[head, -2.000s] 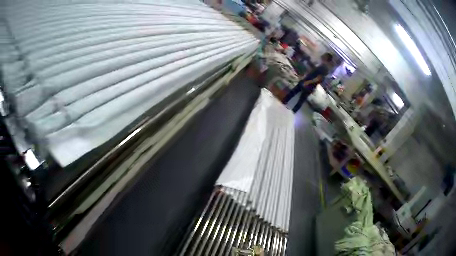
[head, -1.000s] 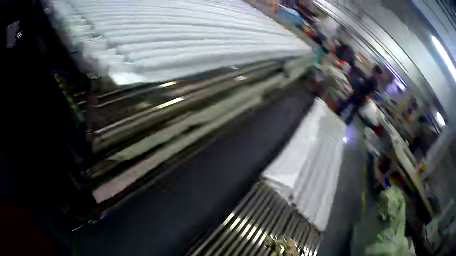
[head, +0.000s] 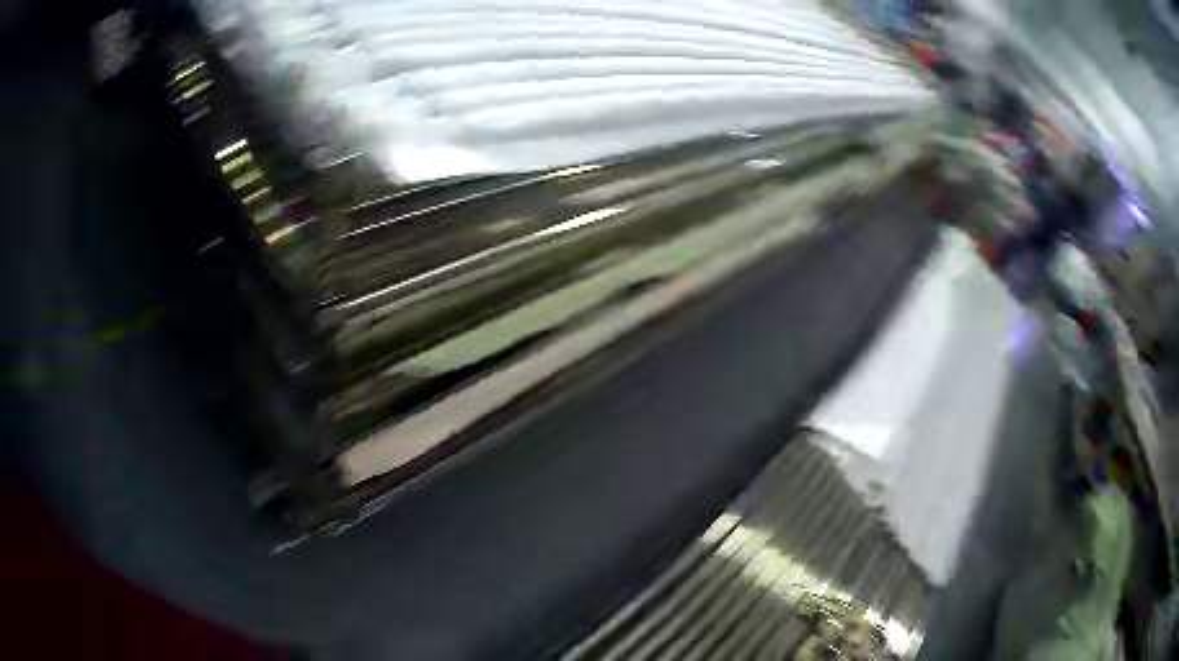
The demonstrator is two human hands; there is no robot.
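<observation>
Neither of my hands shows in the picture. Nearest in front is a stack of frames [head: 517,265] at the upper left, with green and beige cloth edges between dark rails. Folded white fabric [head: 608,78] lies in long ridges on its top. To the lower right a second frame lies low down, its metal bars [head: 724,588] bare at the near end and white cloth [head: 924,413] over the rest. A small heap of metal pieces, perhaps clips [head: 840,626], sits on the bare bars. The view is blurred.
A dark grey floor strip [head: 621,413] runs between the stack and the low frame. Pale green cloth [head: 1099,581] lies at the lower right. Blurred coloured items and dark shapes line the upper right. A dark red patch [head: 104,581] shows at the lower left corner.
The view has swung, so the stack, the low frame and the metal pieces sit further right in the picture. More of the stack's near end shows. No hand has appeared.
</observation>
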